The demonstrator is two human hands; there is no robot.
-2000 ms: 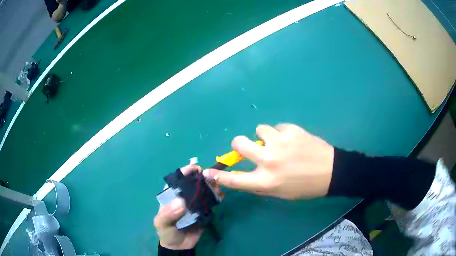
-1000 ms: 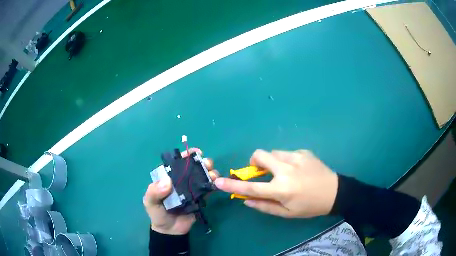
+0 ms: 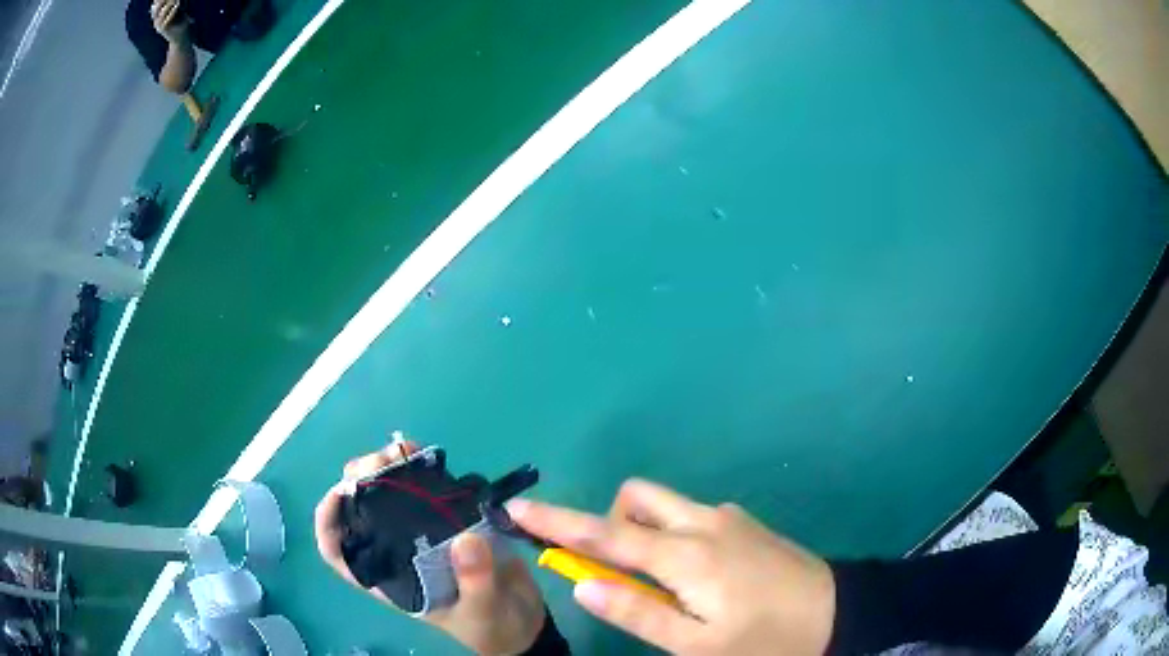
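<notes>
My left hand [image 3: 487,600] holds a black motor unit [image 3: 391,528] with a grey curved sleeve [image 3: 440,575] around part of it. A thin red lead lies across the black body, and a small white connector [image 3: 399,442] shows at its upper edge. My right hand [image 3: 705,577] holds cutters with yellow handles [image 3: 603,573]. Its index fingertip is at the unit's right end, beside a black stub [image 3: 515,483]. The cutter jaws are mostly hidden by the fingers and the unit.
Loose grey curved sleeves [image 3: 227,592] lie at lower left. A white rail [image 3: 430,263] separates the bench from the darker belt, where a black unit [image 3: 254,156] lies. A person's arm [image 3: 177,58] shows at upper left. Cardboard [image 3: 1122,51] is at upper right.
The held unit has turned, its stub now pointing up and right instead of down. Both hands sit lower in view, with the cutters still in my right hand. The view has shifted.
</notes>
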